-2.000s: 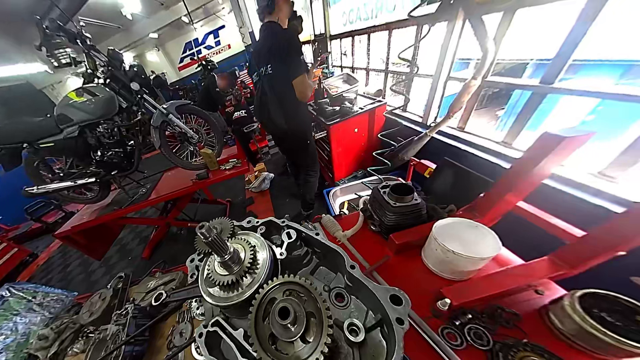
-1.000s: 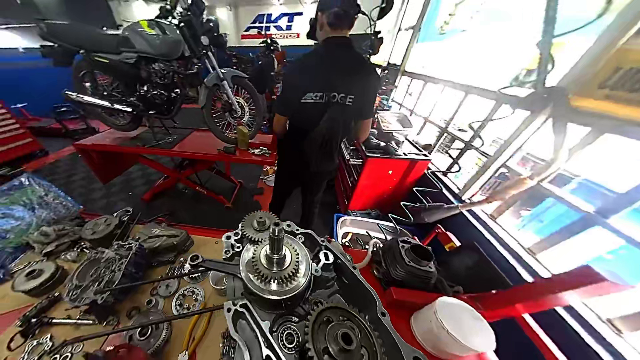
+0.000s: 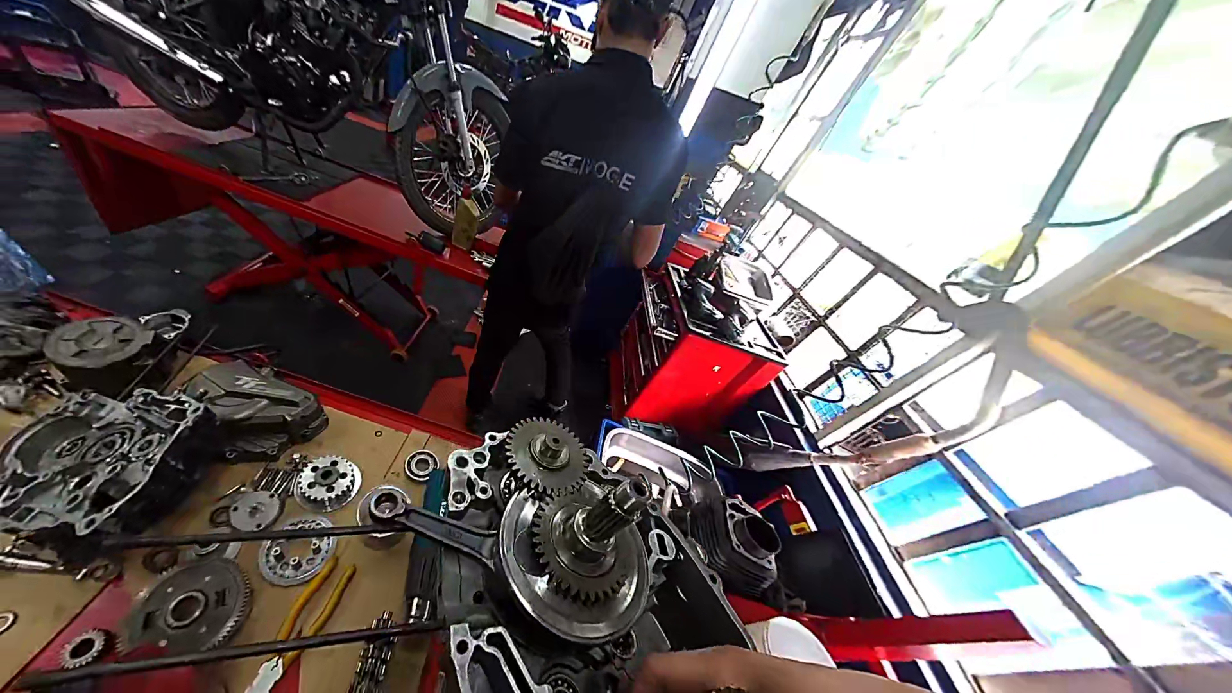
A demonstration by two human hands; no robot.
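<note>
My right hand [image 3: 717, 669] has entered at the bottom edge, over the lower part of the engine crankcase half [image 3: 707, 597]; its fingers are mostly cut off, so its grip cannot be seen. My left hand is out of view. In the crankcase stands the crankshaft [image 3: 577, 568], with a gear on its splined shaft, and its connecting rod [image 3: 433, 529] points left. A smaller gear [image 3: 547, 457] sits just behind it. On the bench to the left lie yellow-handled pliers [image 3: 313, 611], a large gear [image 3: 188, 608], a bearing [image 3: 421, 466] and a second crankcase half [image 3: 96, 448].
A finned engine cylinder [image 3: 736, 544] and a white container [image 3: 791, 640] stand to the right, near a red bar [image 3: 924, 630]. Beyond the bench, a person in black [image 3: 587, 183] stands facing away by a red tool cabinet [image 3: 693, 375]. A motorcycle rests on a red lift [image 3: 318, 207].
My right hand has come in at the bottom over the crankcase. The large gear seen in the crankcase's lower part earlier is no longer in view there. The view has shifted.
</note>
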